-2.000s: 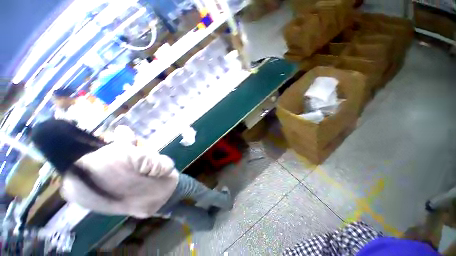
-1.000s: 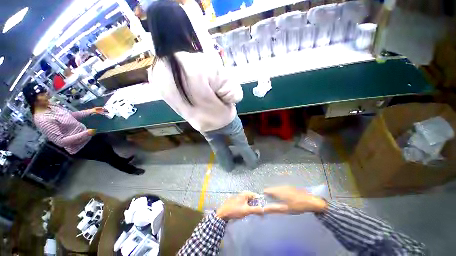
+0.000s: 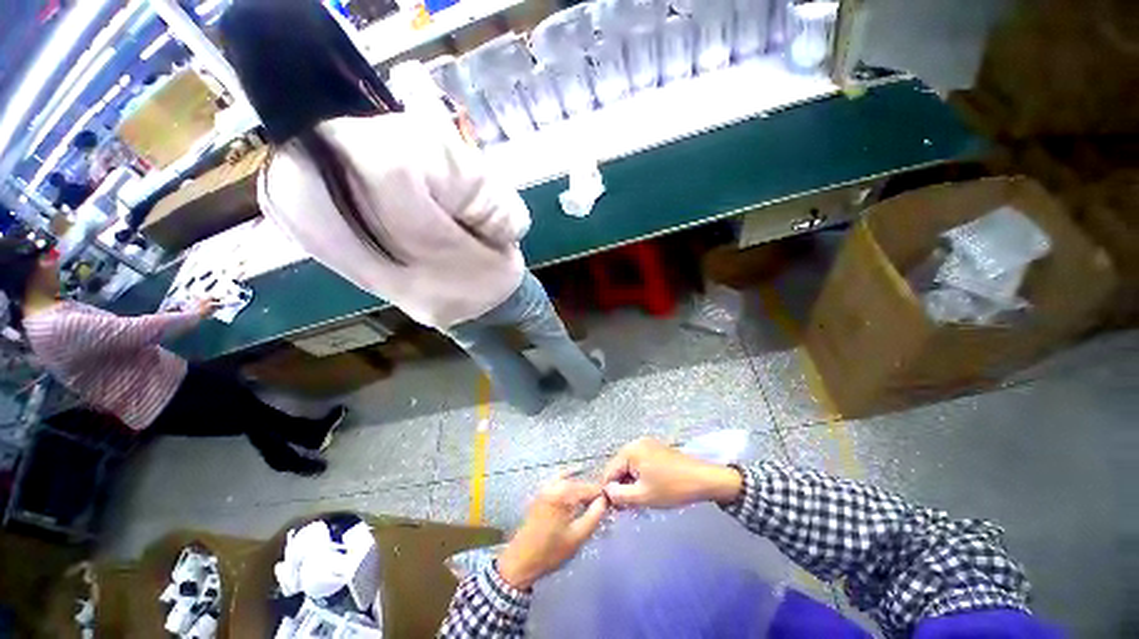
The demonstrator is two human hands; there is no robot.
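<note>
A translucent plastic bag or sheet [image 3: 662,568] hangs below both hands over my lap, tinted purple by the clothing behind it. My left hand [image 3: 550,527] pinches its upper edge between the fingertips. My right hand [image 3: 668,477] pinches the same edge right beside it, and the fingertips of both hands nearly touch. A clear corner of plastic shows behind my right wrist. Whether the bag's mouth is parted cannot be told.
A large open carton [image 3: 874,312] with clear plastic stands at right. Open cartons with white-and-black pieces [image 3: 327,577] stand at lower left. Two people stand along the green bench [image 3: 749,162]. A red object [image 3: 635,277] is under it.
The view has shifted right and turned slightly. My hands have moved from flat over the plastic's edge to pinching it with their fingertips close together.
</note>
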